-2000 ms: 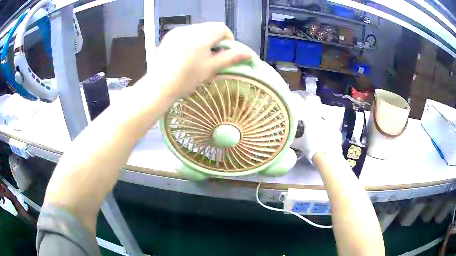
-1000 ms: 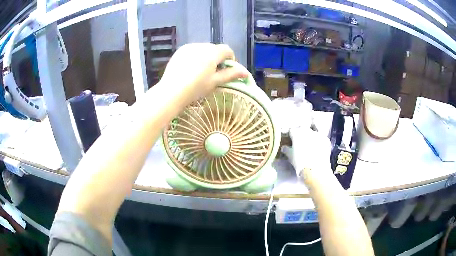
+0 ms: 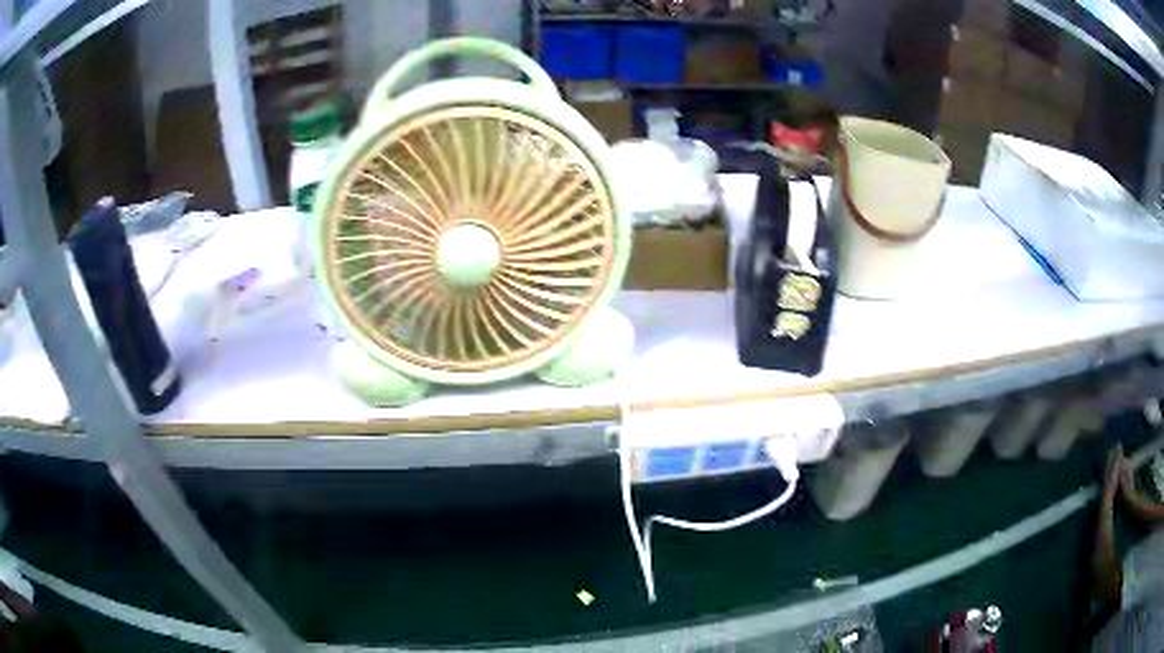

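Observation:
A pale green desk fan point(image 3: 470, 255) with a tan-pink spiral grille stands upright on the white shelf point(image 3: 689, 342), near its front edge. Its carry handle arches over the top and its rounded feet rest on the shelf. A white power strip point(image 3: 734, 438) with blue socket faces is fixed along the shelf's front edge. A white plug sits in its right end, and a white cord point(image 3: 715, 524) hangs below in a loop. Neither of my hands is in the picture.
A black bag-like item point(image 3: 785, 274), a beige housing point(image 3: 887, 211) with a brown strap and a white box point(image 3: 1085, 217) stand to the right. A carton point(image 3: 679, 258) holds clear bags behind the fan. A dark upright object point(image 3: 125, 306) and a grey post stand left.
Both hands have left the fan and the picture. The fan stands alone, and the view has shifted so that shelf things appear higher and further left. More of the lower belt shows.

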